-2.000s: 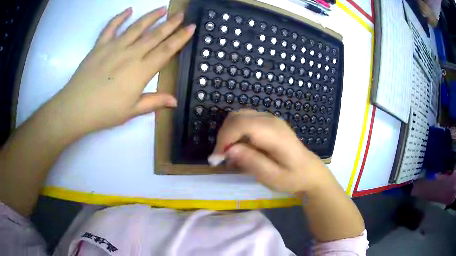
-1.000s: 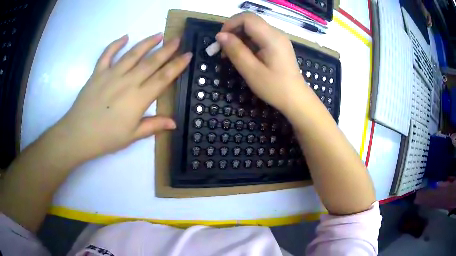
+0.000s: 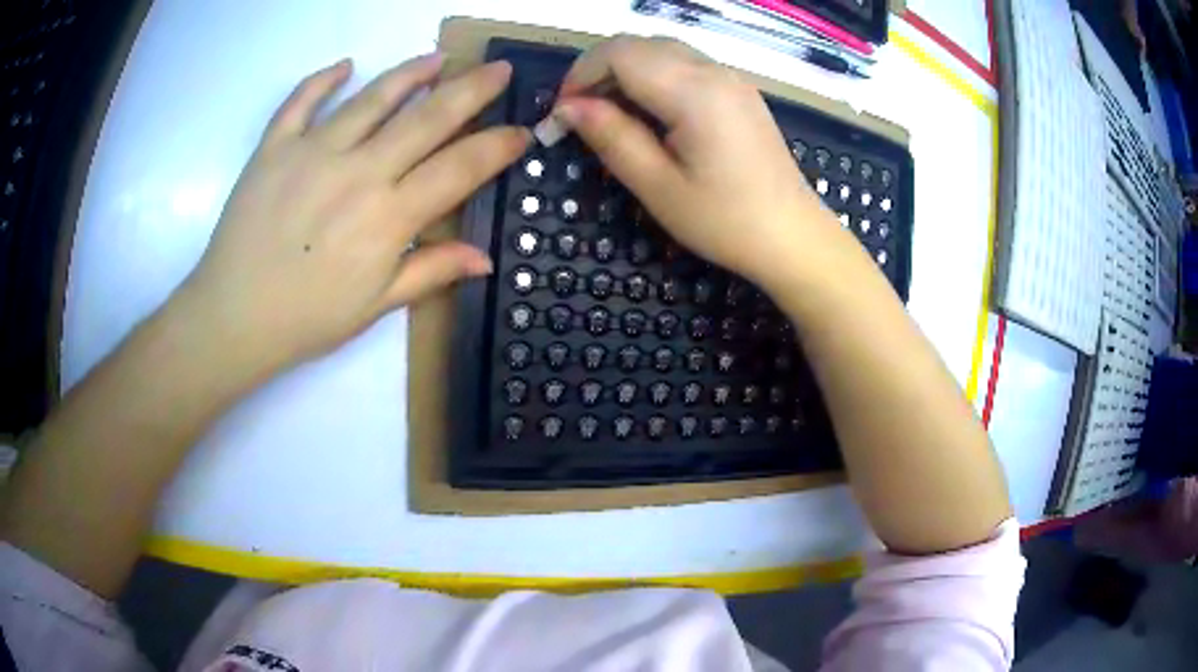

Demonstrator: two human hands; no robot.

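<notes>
The black blister tray (image 3: 657, 462) lies on a brown cardboard backing sheet (image 3: 431, 433). Its round pockets hold small cylindrical parts, some with bright white tops, others dark or grey. My right hand (image 3: 683, 151) is over the tray's upper left corner, with a small whitish part (image 3: 551, 129) pinched between thumb and fingertips. My right hand and forearm hide the tray's upper middle and part of its right side. My left hand (image 3: 329, 217) is spread flat at the tray's left edge, fingertips over its rim, holding nothing.
A pink pen (image 3: 815, 24) and a clear ballpoint pen (image 3: 749, 37) lie beyond the tray, near a second black tray (image 3: 861, 16). White pocket trays (image 3: 1051, 197) are at the right, past yellow and red tape. Dark trays are at the left edge. Part of a person's pink sleeve shows at the far right.
My right hand has moved from the tray's lower edge to its upper left corner. My left hand has shifted slightly right, its fingertips now further over the tray rim.
</notes>
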